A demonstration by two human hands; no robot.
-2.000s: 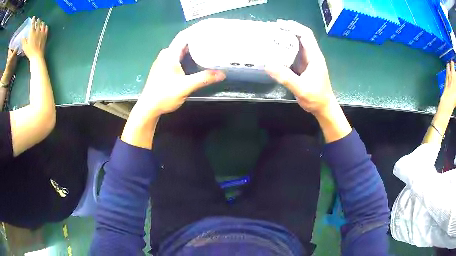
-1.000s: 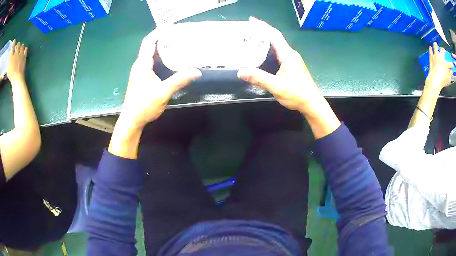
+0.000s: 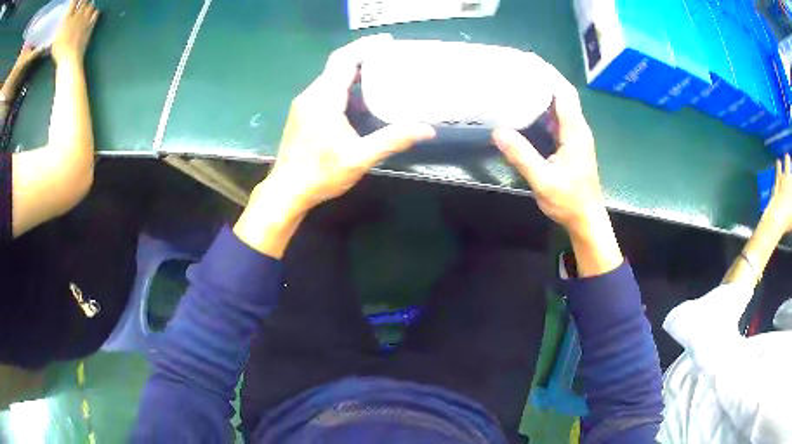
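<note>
A white oblong case (image 3: pixel 456 85) with rounded ends is held level between my two hands, above the front edge of the green bench. Small dark marks show along its near edge, and a greyish see-through part shows below the white top. My left hand (image 3: pixel 334 139) grips the left end, thumb along the near side. My right hand (image 3: pixel 560 152) grips the right end, thumb on the near side. The fingers behind the case are mostly hidden. What is inside the case cannot be seen.
A white box (image 3: pixel 421 9) lies behind the case, cut off by the top edge. Blue cartons (image 3: pixel 686 56) stand in a row at the right. A person at the left handles a clear case (image 3: pixel 48 26). Another person's hand (image 3: pixel 780 195) touches a blue box at the right.
The view has shifted, so the case and my hands sit further right in the picture. The grip on the case looks the same. The blue cartons at the upper left have left the view.
</note>
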